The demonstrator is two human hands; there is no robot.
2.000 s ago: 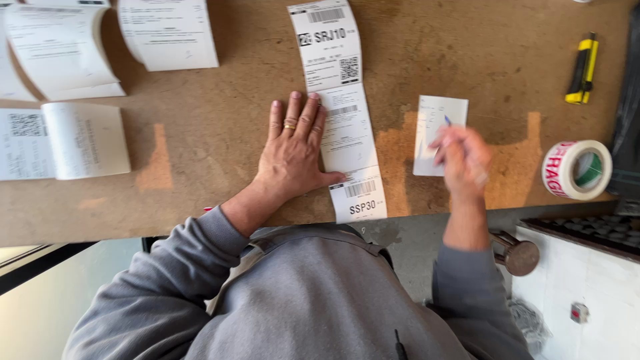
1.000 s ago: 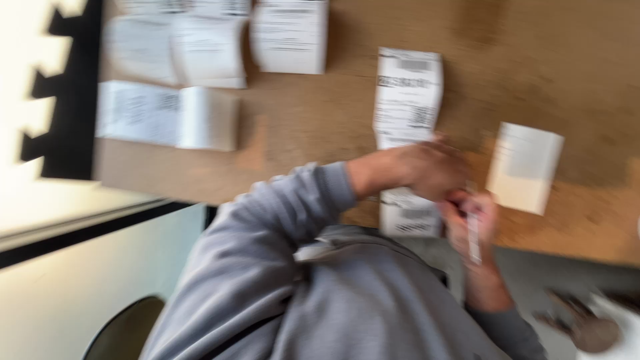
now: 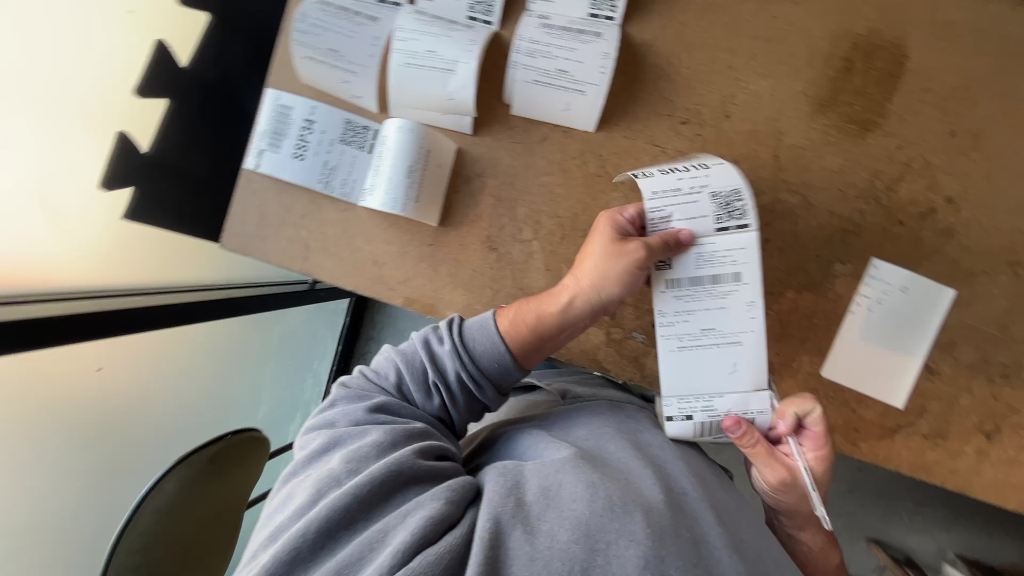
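Note:
A long printed strip of paper labels (image 3: 708,320) is held up in front of me, its top end curling back. My left hand (image 3: 620,252) pinches its left edge near the upper part, thumb on the front. Down at the strip's lower right corner, my right hand (image 3: 788,448) grips it between thumb and fingers. A slim white pen (image 3: 810,484) also sits in the right hand, pointing down and to the right. On the wooden table to the right lies a small slip of white paper (image 3: 888,332) with faint handwriting.
Several printed label strips lie at the table's upper left, among them a curled strip (image 3: 564,68) and a folded-over one (image 3: 308,148). The wooden table's (image 3: 512,232) near edge runs along my body. A dark round-backed chair (image 3: 192,504) stands at lower left beside a pale panel.
The label strip lay flat under my left hand; now both hands hold it up. My right hand has left the small paper slip. The view has shifted left.

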